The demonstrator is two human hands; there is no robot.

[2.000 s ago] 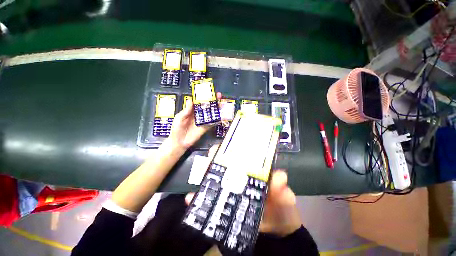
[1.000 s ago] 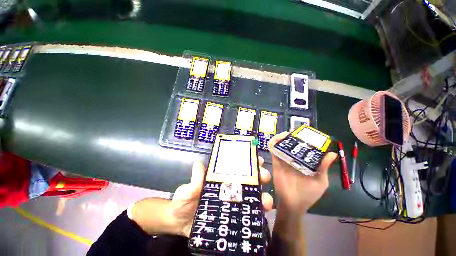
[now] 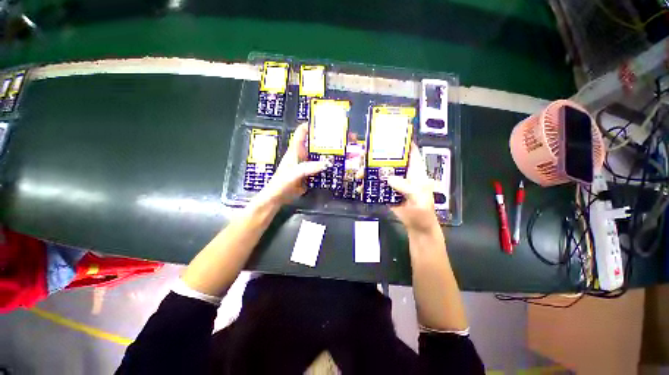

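My left hand (image 3: pixel 292 170) holds a yellow-bordered keypad phone (image 3: pixel 328 132), screen up, over the middle of the clear plastic tray (image 3: pixel 235 165). My right hand (image 3: pixel 417 192) holds a second keypad phone (image 3: pixel 389 139) just right of it, also screen up. Both hide part of the tray's front row. Two phones lie face up at the tray's back left, and another (image 3: pixel 260 157) at its front left. Two phone backs (image 3: pixel 434 108) lie in the right-hand pockets. Two thin white batteries (image 3: pixel 308 243) lie at the bench's near edge, in front of the tray.
Two red pens (image 3: pixel 502 218) lie right of the tray. Beyond them are a pink fan (image 3: pixel 541 146) with a dark smartphone (image 3: pixel 578 143) against it, a power strip (image 3: pixel 606 242) and tangled cables. Another phone tray (image 3: pixel 13 89) shows at far left. A person's red sleeve (image 3: pixel 22 275) is at lower left.
Both held phones have moved away from the camera to over the tray, side by side. The two white batteries at the near edge now show uncovered.
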